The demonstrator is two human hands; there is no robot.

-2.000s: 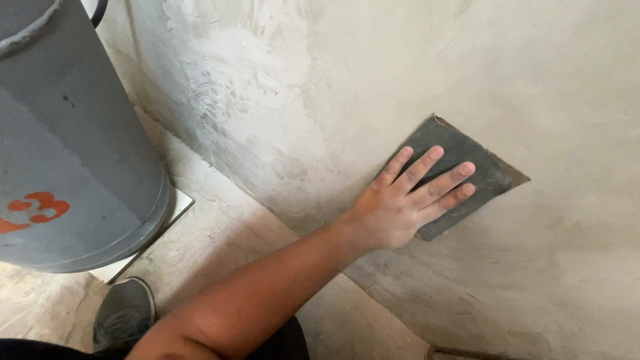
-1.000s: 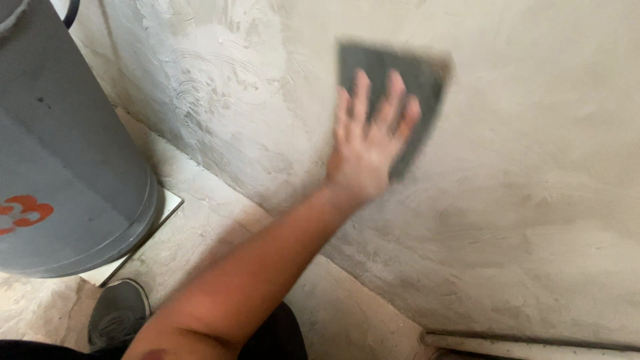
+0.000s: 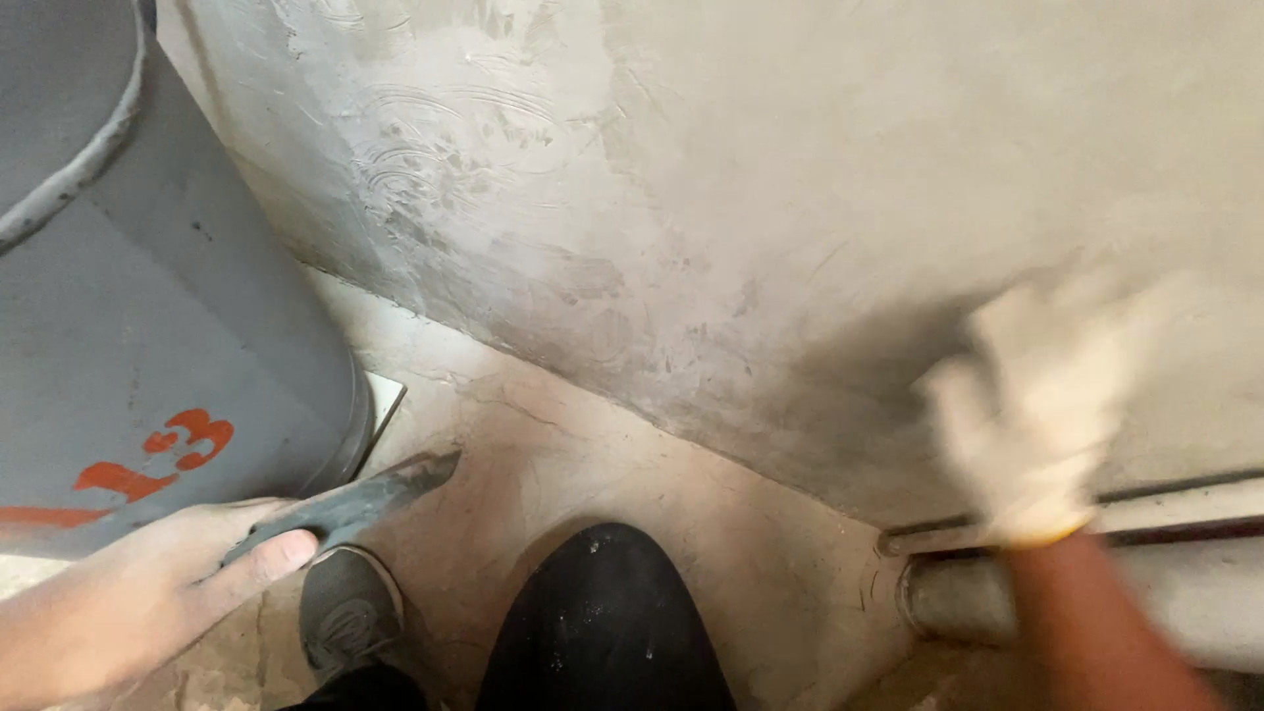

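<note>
My left hand (image 3: 148, 583), bare, grips a dark flat sheet or pad (image 3: 365, 504), seen nearly edge-on at the lower left, over the floor and in front of the grey barrel. On the right, my right hand (image 3: 1037, 395) wears a whitish glove with a yellow cuff edge. It is blurred by motion, its fingers apart, near or against the plastered wall (image 3: 839, 128); contact cannot be told. Nothing shows in it. The wall has swirled, rough marks at the upper left and is smoother at the right.
A large grey barrel (image 3: 227, 296) with orange painted marks stands at the left, near a white tile edge (image 3: 385, 400). A pipe (image 3: 958, 597) and a ledge (image 3: 1165, 509) run along the lower right. My shoe (image 3: 351, 607) and dark-clothed knee (image 3: 602, 612) are over the floor (image 3: 474, 474).
The bare left hand and its dark sheet have left the wall and moved down to the lower left. The gloved right hand has come into view at the right.
</note>
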